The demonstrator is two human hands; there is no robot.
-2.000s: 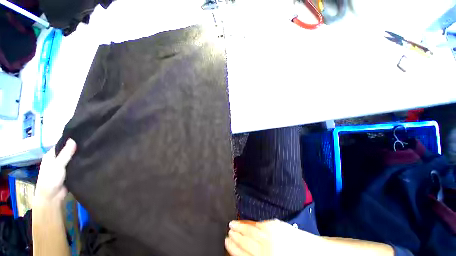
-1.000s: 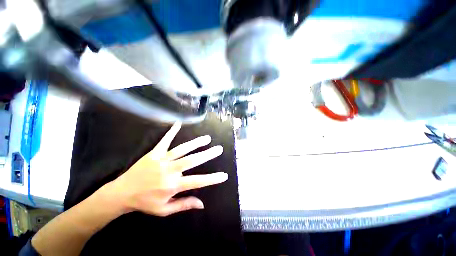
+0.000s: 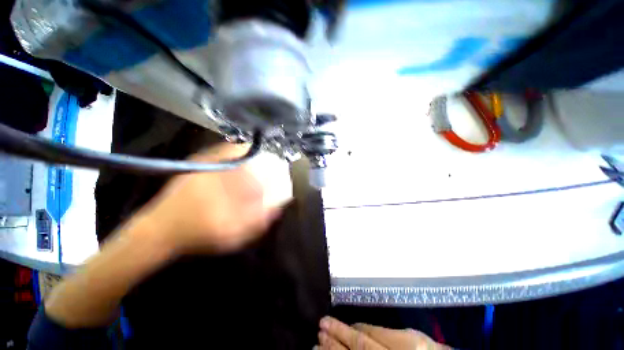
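Note:
A dark cloth panel [image 3: 284, 273] lies under the sewing machine head and hangs over the table's front edge. Its straight right edge runs down from the presser foot and needle area [image 3: 316, 147]. My left hand [image 3: 222, 205] is blurred on the cloth, just left of and below the needle area. Its fingers look drawn together; whether they pinch cloth is unclear. My right hand [image 3: 376, 336], cut off by the bottom of the picture, has its fingertips at the cloth's right edge, below the table front, holding it.
The machine head with a grey-white cylinder [image 3: 260, 75] fills the top. A curved metal bar [image 3: 137, 160] crosses the left. Red-orange scissors [image 3: 482, 140] lie right of the needle; snips [image 3: 612, 171] are at the far right. A ruler tape [image 3: 465, 294] runs along the table front.
The view has moved in close to the machine. My left hand went from the cloth's left edge to spread flat on it, then drew its fingers together. My right hand has come back into view.

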